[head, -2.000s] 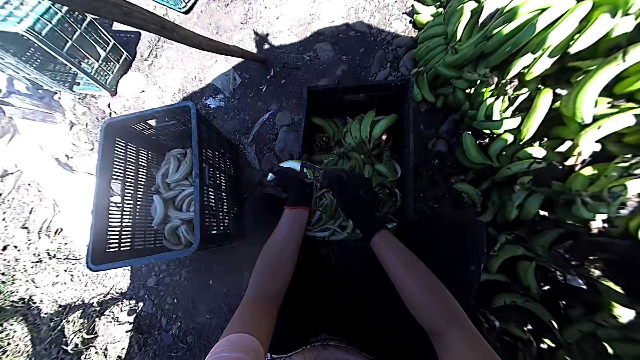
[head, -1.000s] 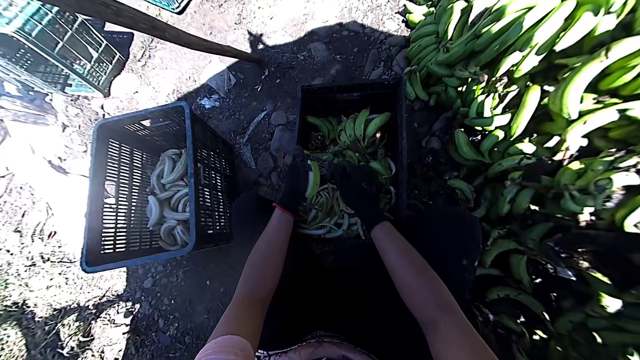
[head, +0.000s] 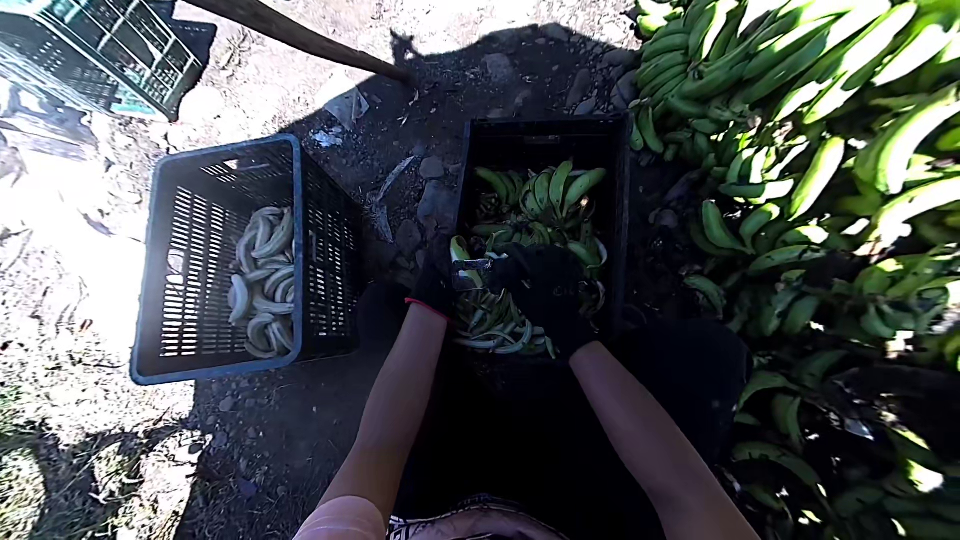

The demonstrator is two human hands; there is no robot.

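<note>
My left hand [head: 435, 281], in a black glove with a red cuff, is closed around a green banana [head: 458, 249] over the near left part of a black plastic crate [head: 621, 225]. My right hand [head: 544, 285], also in a black glove, grips a small metal blade [head: 472, 274] that lies against the banana. Beneath the hands the crate holds green banana bunches [head: 556, 191] and strips of peel [head: 502, 341]. Left of it, a slatted plastic crate [head: 298, 225] contains peeled bananas [head: 262, 277].
A large heap of green bananas [head: 787, 187] covers the right side. At the top left are a green plastic crate [head: 112, 52] and a wooden pole [head: 315, 41]. Stones [head: 435, 202] lie on the soil between the two near crates.
In the earliest frame a pale, partly peeled banana shows at my left hand; one second ago a green one is there. My right hand has moved closer to my left, and the blade now shows.
</note>
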